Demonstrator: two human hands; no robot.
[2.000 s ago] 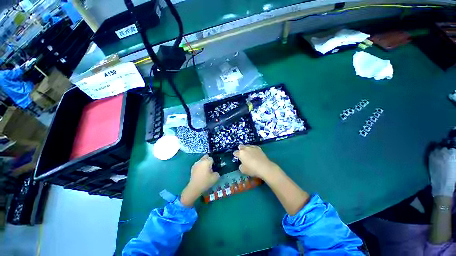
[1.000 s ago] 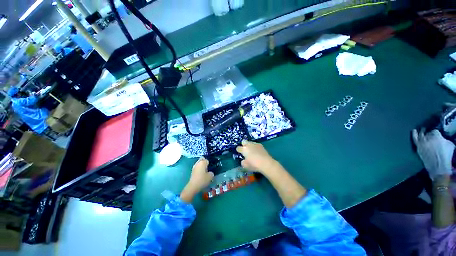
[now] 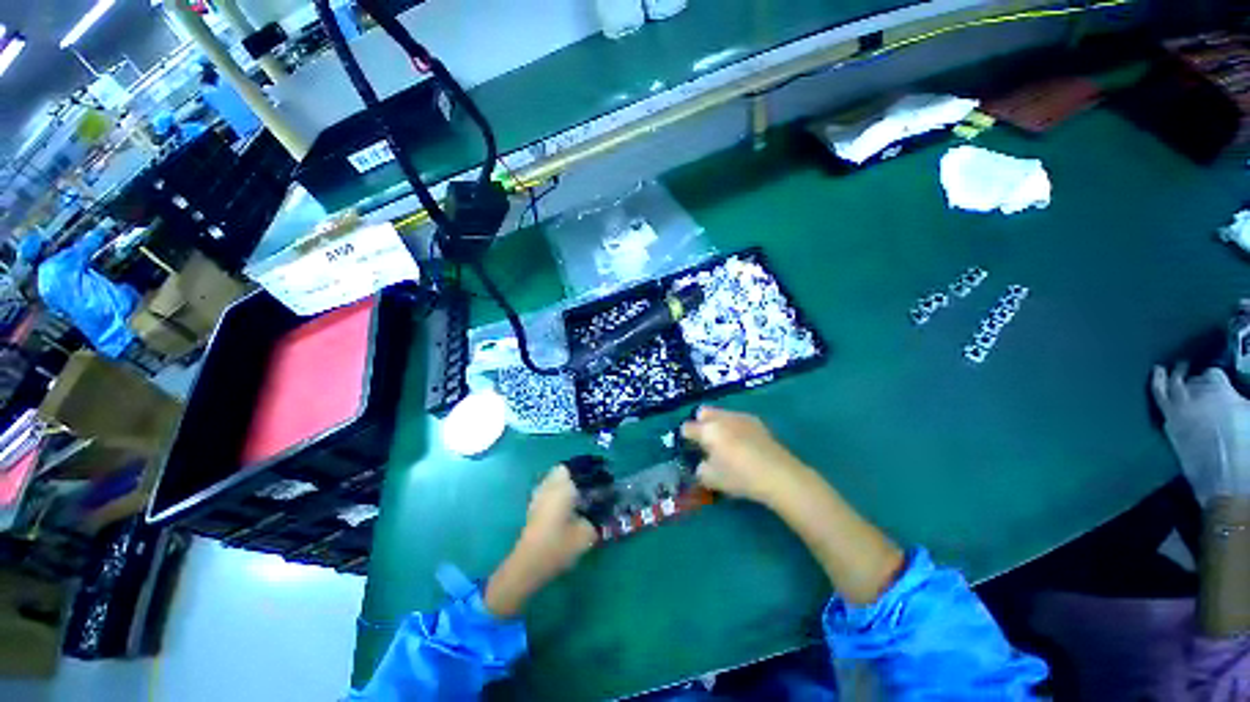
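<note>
The fixture strip [image 3: 651,505], grey with an orange-red edge and a row of small silver parts, lies on the green mat. My left hand [image 3: 551,518] is slightly blurred at its left end, fingers closed on dark pieces [image 3: 590,476]. My right hand [image 3: 736,453] is above its right end, fingertips closed on a dark piece [image 3: 690,436]; its exact shape is unclear. My hands hide the strip's ends. The divided black tray [image 3: 702,388] behind holds dark-silver parts [image 3: 635,381] and brighter pieces [image 3: 744,322]. The power driver [image 3: 628,339] lies across it.
Left of the tray are a screw bag [image 3: 539,398], white dish [image 3: 474,422], black power strip [image 3: 447,354] and large crate [image 3: 261,470]. The driver cable [image 3: 500,305] loops overhead. Joined silver pieces [image 3: 997,324] and a white cloth-like item [image 3: 994,180] lie right. A coworker's gloved hand [image 3: 1206,422] is at far right.
My hands have moved apart and nearer the strip's ends, each with dark pieces at the fingertips. Small silver bits now show on the mat in front of the tray. The camera view has shifted slightly.
</note>
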